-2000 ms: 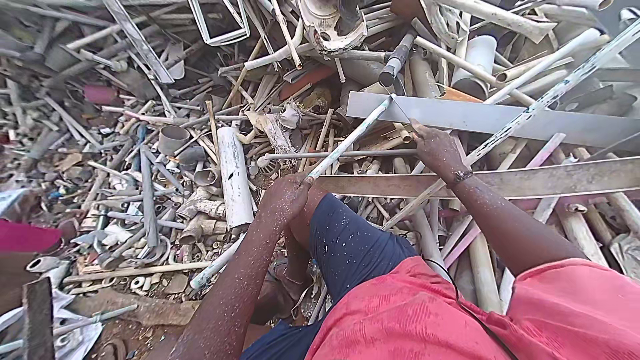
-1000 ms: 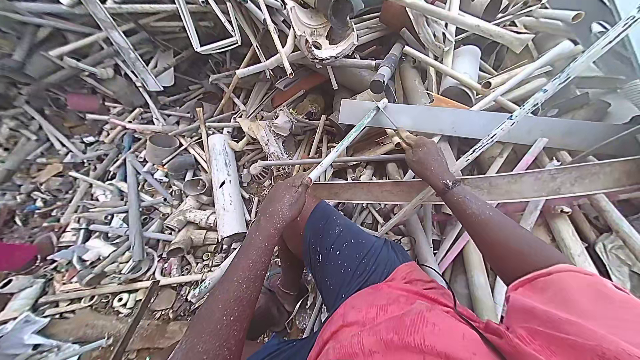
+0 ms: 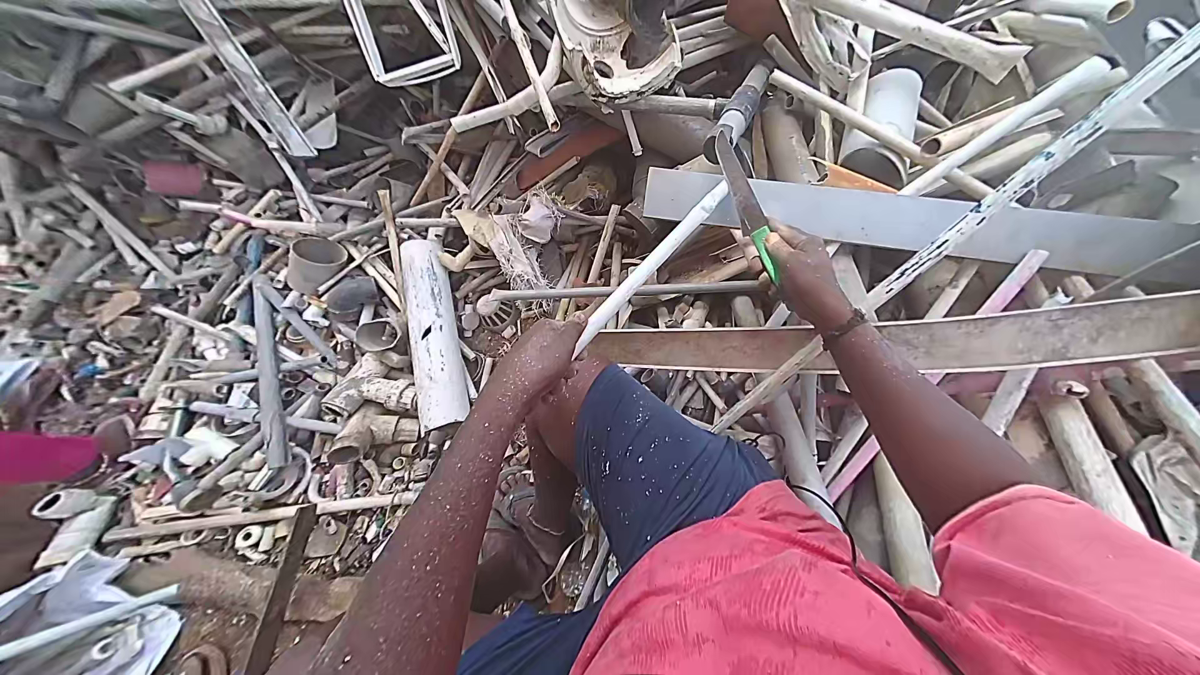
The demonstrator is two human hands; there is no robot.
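My left hand (image 3: 542,367) grips the lower end of a thin white plastic pipe (image 3: 652,265) by my knee. The pipe slants up and right, away from me. In my right hand (image 3: 808,272) is a knife with a green handle (image 3: 764,253) and a worn metal blade (image 3: 740,187). The blade points up and away, just right of the pipe's far end; whether they touch I cannot tell. A short grey pipe piece (image 3: 741,108) lies beyond the blade tip. Small pale flecks cover my left forearm and dark shorts.
Scrap plastic pipes and fittings spread all round. A flat grey strip (image 3: 872,214) and a long brownish strip (image 3: 956,344) cross at the right. A wide white pipe (image 3: 433,328) lies left of my knee. A person's magenta sleeve (image 3: 47,457) shows at the left edge.
The pipe's visible side has changed from greenish-blue to white. The knife's green handle and blade now show plainly beside it. Both hands keep their holds.
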